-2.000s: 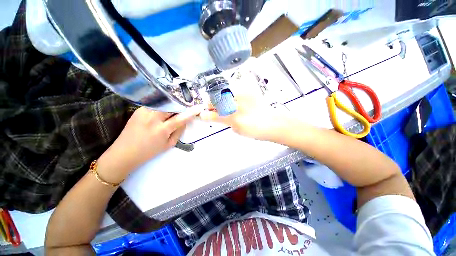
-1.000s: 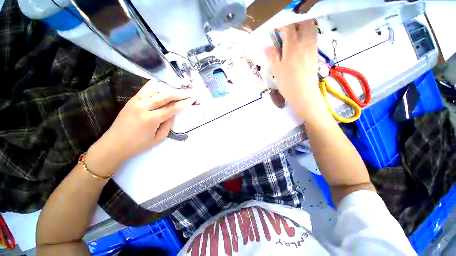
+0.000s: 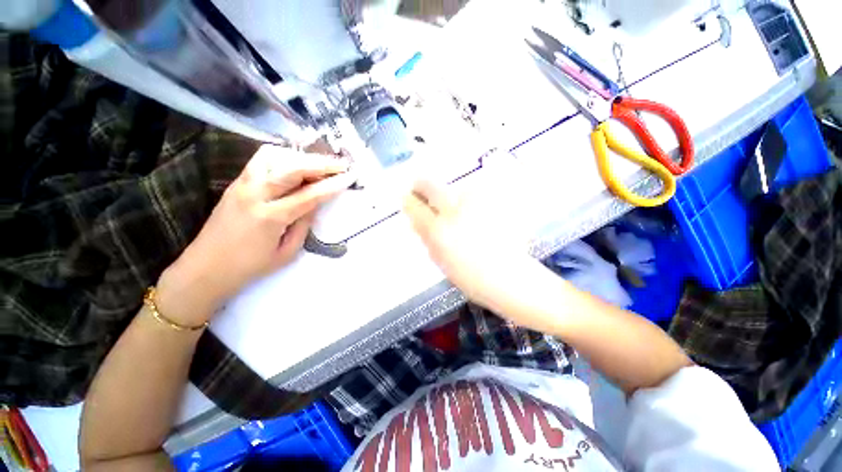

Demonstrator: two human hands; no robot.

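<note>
The dark plaid garment (image 3: 102,230) lies bunched left of the sewing machine (image 3: 212,83), with a band hanging over the table edge. My left hand (image 3: 268,207) has its fingertips together beside the presser foot (image 3: 340,124); a small brown bit of cloth shows at them. The grey-blue cylindrical guide (image 3: 388,138) is just right of the needle area. My right hand (image 3: 443,221) is below and right of this guide, its fingers curled and washed out by glare; whether it holds something cannot be told.
Scissors with red and yellow handles (image 3: 637,147) lie on the table right of the guide, beside a small purple-pink tool (image 3: 586,74). Blue crates (image 3: 729,221) with plaid pieces are below right. Red handles (image 3: 20,441) show at far left.
My right hand reached from the guide to the thin metal tool, then came back left and down. That tool no longer shows beside the scissors. My left hand stays near the needle.
</note>
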